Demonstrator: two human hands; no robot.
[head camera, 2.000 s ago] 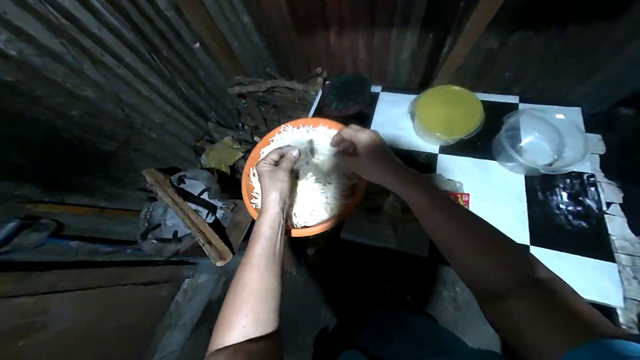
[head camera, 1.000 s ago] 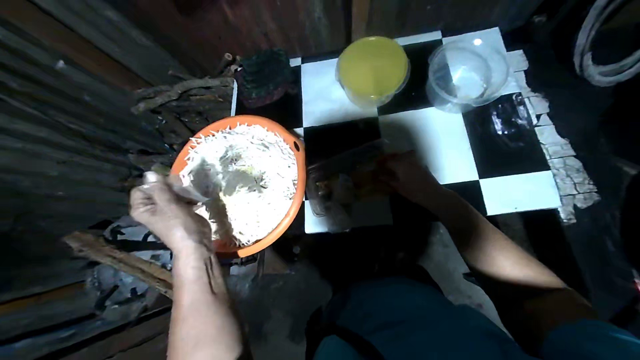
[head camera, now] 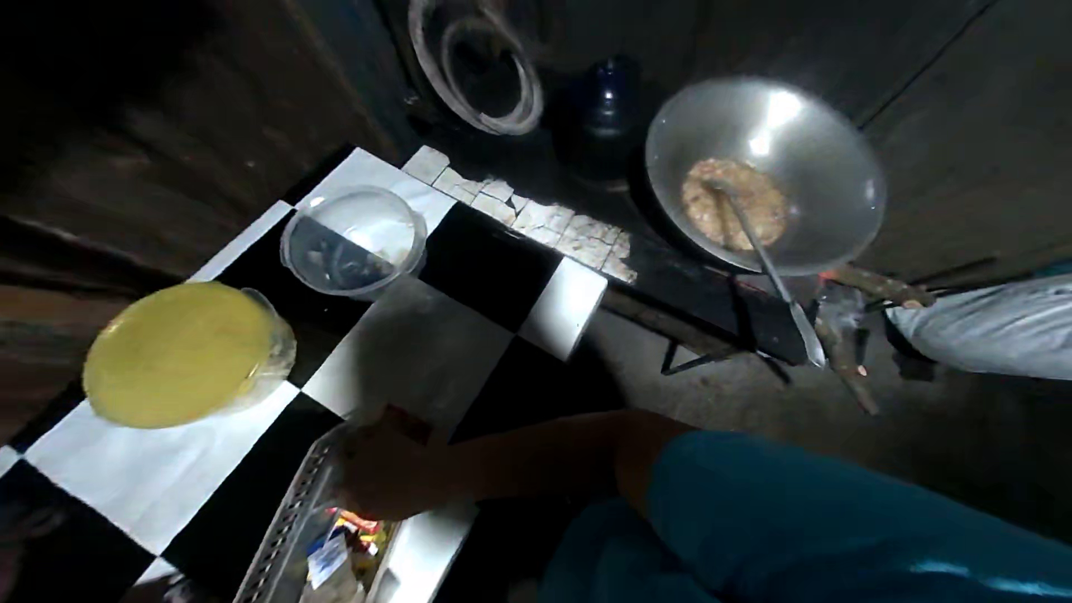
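Note:
My right hand point(head camera: 389, 469) is in deep shadow over a plastic basket point(head camera: 280, 528) at the table's near edge; whether it holds something I cannot tell. Small colourful packets point(head camera: 360, 536) lie in the basket. Beyond the hand stand a clear round plastic container point(head camera: 356, 243) and, further left, a tub with a yellow lid point(head camera: 180, 356). At the lower left edge a dim, blurred shape may be my left hand, but this is too dark to settle.
A large metal wok point(head camera: 837, 176) with brownish food and a long-handled ladle point(head camera: 766, 264) sits over firewood point(head camera: 879, 285) at the right. Broken tiles point(head camera: 536, 219) line the checkered table's point(head camera: 469, 260) far edge. A coiled hose point(head camera: 511, 109) hangs behind.
The view has swung far to the right, bringing in the wok and leaving out the orange basin of white shreds. My left hand was at that basin; my right hand has moved from the basin to the basket.

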